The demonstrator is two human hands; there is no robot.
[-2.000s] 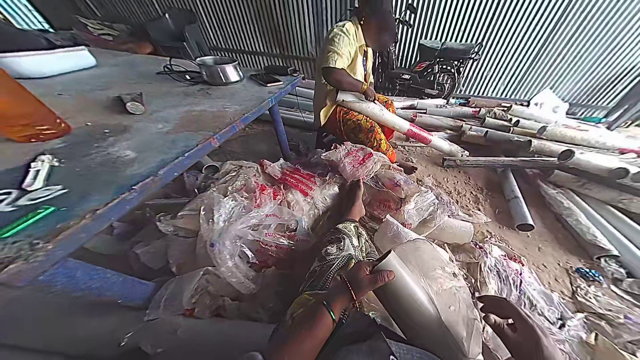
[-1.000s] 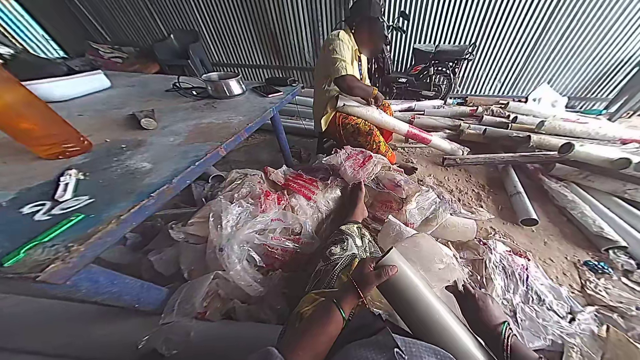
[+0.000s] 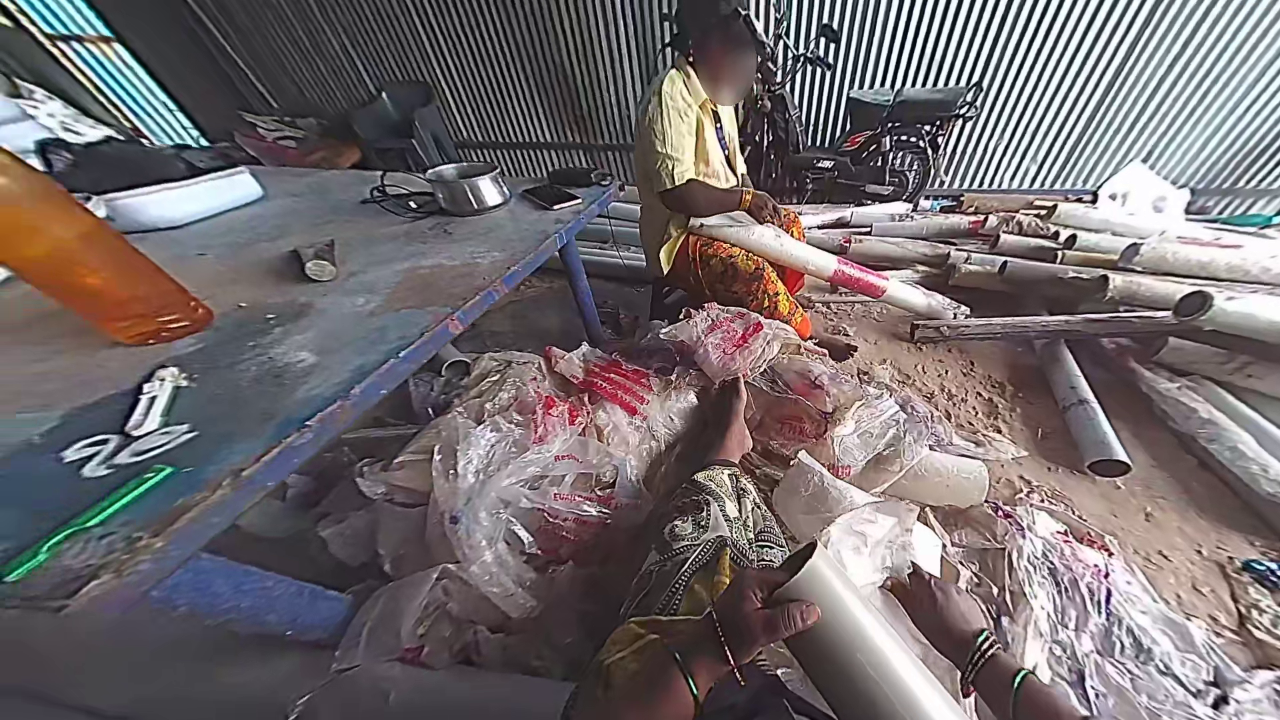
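A pale plastic pipe (image 3: 865,640) lies slanting across my lap, its end toward the wrapping heap. My left hand (image 3: 765,615) grips that end, thumb on the outside and the fingers at its rim. To the right of the pipe, my right hand (image 3: 940,610) has its fingers closed on a clear plastic wrapper (image 3: 870,535), which bunches beside the pipe. Crumpled clear film with red printing (image 3: 600,400) is heaped around my outstretched leg.
A blue-edged table (image 3: 390,380) at left bears a steel pot (image 3: 468,188), a phone (image 3: 552,196) and an orange bottle (image 3: 110,260). A co-worker (image 3: 700,170) sits ahead holding a wrapped pipe (image 3: 800,255). More pipes (image 3: 1085,410) lie at right; a motorcycle (image 3: 890,140) stands behind.
My right hand has moved up and forward along the pipe's side, and the wrapper that covered the pipe two seconds ago is now off its near part. My left hand keeps its grip.
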